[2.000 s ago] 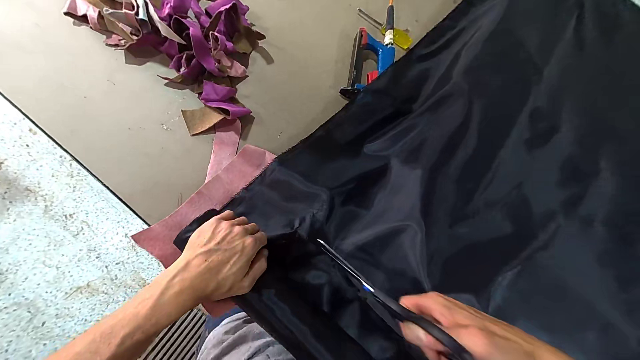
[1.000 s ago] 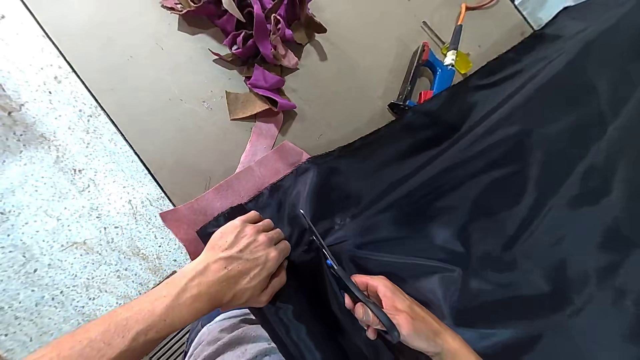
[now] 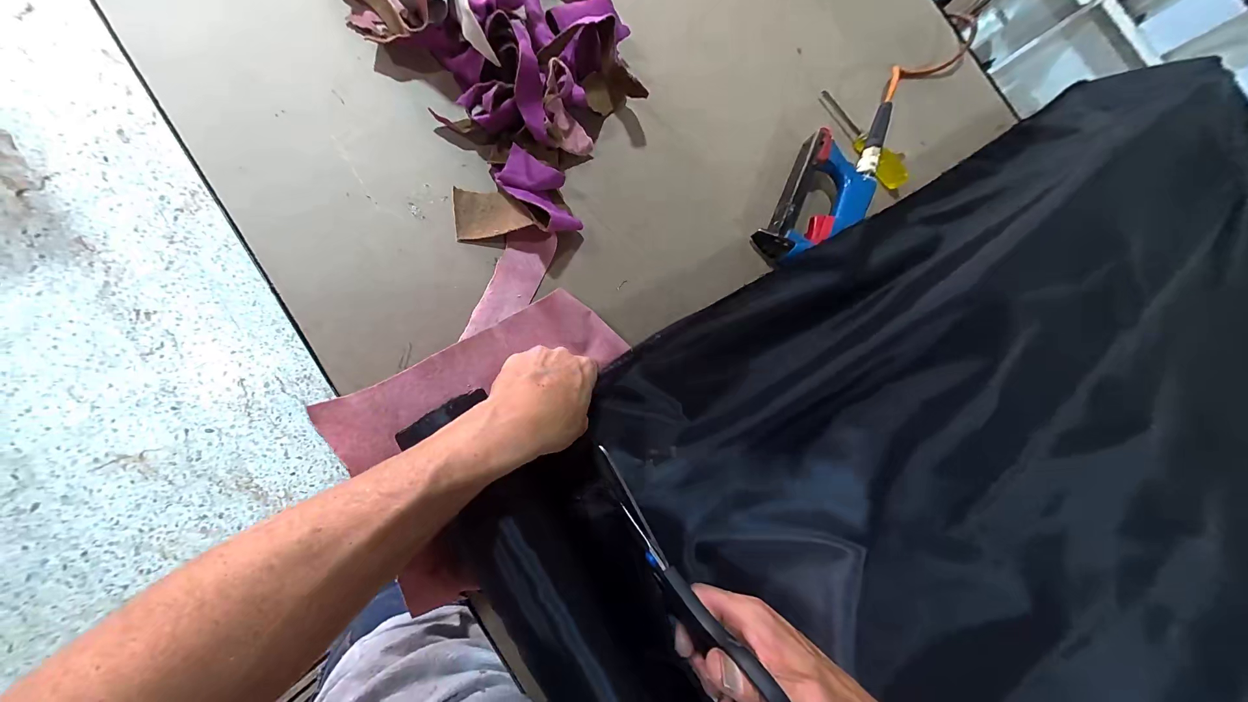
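My left hand (image 3: 546,400) is closed on the edge of a large black fabric sheet (image 3: 936,390), close to a pink leather piece (image 3: 429,390) that lies partly under the fabric. In my right hand (image 3: 751,643) is a pair of scissors (image 3: 673,575) with dark handles and a blue pivot. Their blades point up and left over the black fabric, with the tips just below my left hand. The blades look slightly apart; whether fabric lies between them is hard to tell.
Purple, pink and brown leather scraps (image 3: 526,88) are heaped at the back of the table (image 3: 702,195). A blue and red staple gun (image 3: 829,190) with an orange hose (image 3: 926,70) lies beside a yellow-handled screwdriver (image 3: 889,168). Speckled floor (image 3: 146,390) shows at left.
My left hand has moved up along the black fabric, toward its edge by the pink leather. The scissors remain in my right hand. The view has shifted somewhat.
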